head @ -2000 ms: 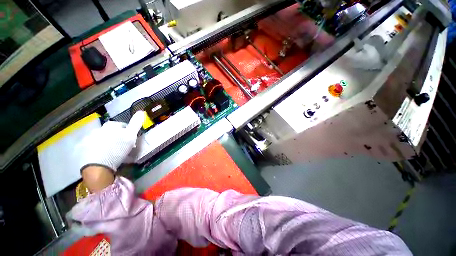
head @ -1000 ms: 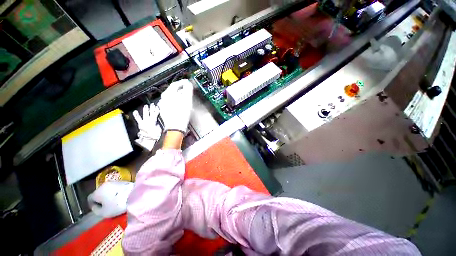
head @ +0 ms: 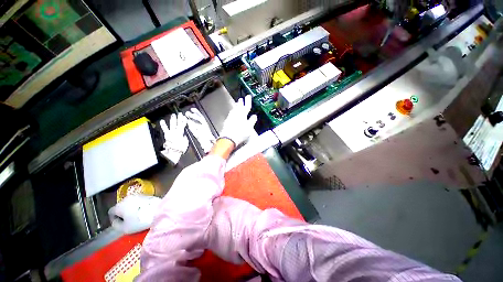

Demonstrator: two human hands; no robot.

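A green circuit board (head: 309,104) with two pale finned heat sinks and a yellow block lies between the conveyor rails. My left hand (head: 237,124), in a white glove, is over the near rail at the board's left end, fingers spread and holding nothing. I cannot tell if its fingertips touch the board. My right arm crosses behind my left sleeve. My right hand (head: 132,213), gloved and curled, rests at the left beside a yellow ring-shaped roll (head: 122,191). Its grip is unclear.
Empty white gloves (head: 175,137) and a white panel with a yellow edge (head: 120,161) lie left of the board. A mouse (head: 146,63) and paper (head: 177,52) are on a red pad beyond. A control panel with an emergency-stop button (head: 404,106) stands right. A dotted label sheet (head: 124,264) lies below.
The board has moved right along the rails. My left hand has come off its yellow block and moved right, its fingers now spread. The empty gloves and my right hand have come into view.
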